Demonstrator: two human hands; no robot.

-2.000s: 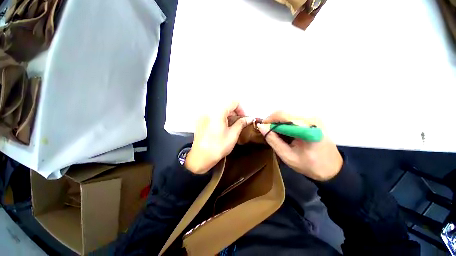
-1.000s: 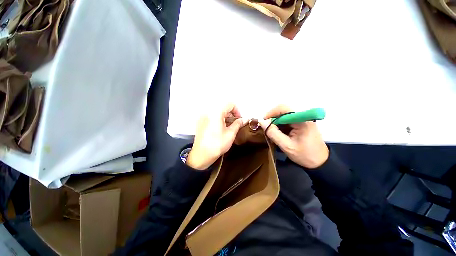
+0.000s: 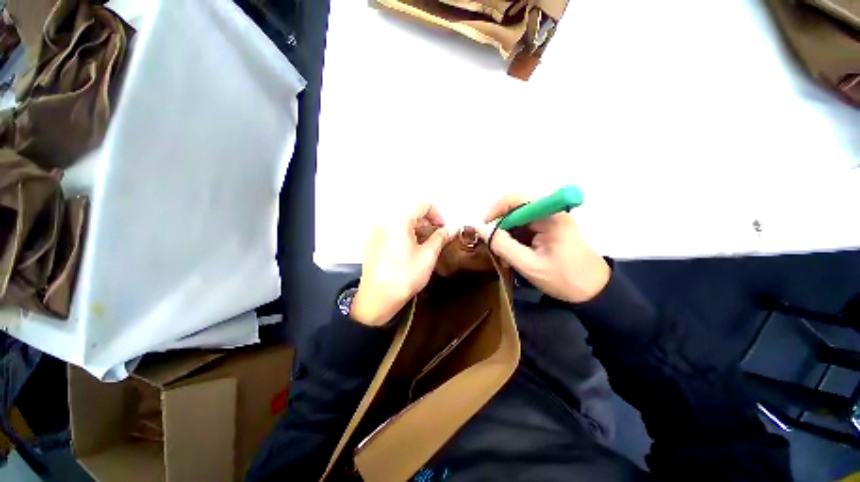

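Observation:
A tan-brown bag body lies open-mouthed in my lap, its dark interior and a pocket slit showing. My left hand pinches the far end of the bag mouth between thumb and fingers. A small metal ring shows at a dark brown tab between my fingertips. My right hand holds a green-handled tool against the same end, to the right of the ring. A thin dark cord loops by its fingers. The tool's tip is hidden.
A white table lies in front, with a brown bag at its far edge and brown pieces at the far right. Brown stacks lie on the left table. An open carton stands below it. A black stool-like frame is at right.
The green handle has tilted further upward and moved left. The ring now faces the camera more openly. The view has shifted, so the far bag appears further left and lower.

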